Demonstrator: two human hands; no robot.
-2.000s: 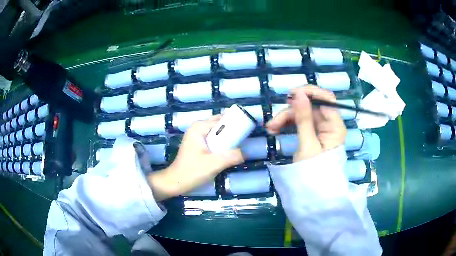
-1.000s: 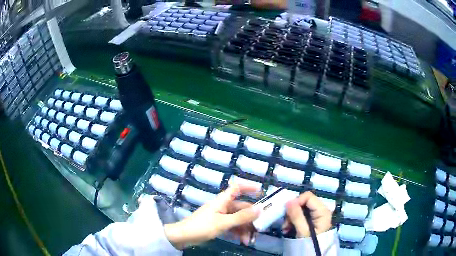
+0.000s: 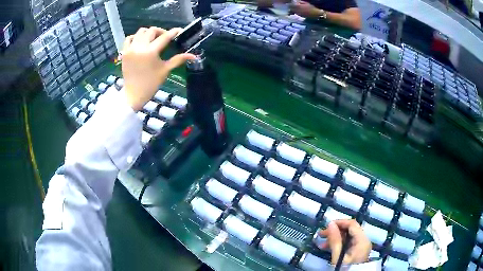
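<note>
My left hand [image 3: 144,63] holds a unit [image 3: 189,33] by its edges, dark end facing up and outward, just above the metal mouth of the heat gun [image 3: 205,100]. The heat gun stands nozzle up. My right hand [image 3: 347,241] holds a thin black stick [image 3: 343,253] like a pen, low over the near right part of the blister tray [image 3: 216,244]. The tray holds rows of white units [image 3: 269,190]; one pocket [image 3: 292,231] shows its ribbed bottom. The stick's far part is cut off by the bottom edge.
A black handle with a red switch [image 3: 186,131] joins the heat gun. Another white-unit tray [image 3: 79,114] lies behind it. Stacked dark-unit trays [image 3: 365,79] stand on the far side. Crumpled white paper [image 3: 435,241] lies right. A person's forearm [image 3: 339,18] shows at the top.
My left hand has carried the unit from over the tray up to the heat gun's mouth. My right hand stays over the tray with the stick. The view has shifted left.
</note>
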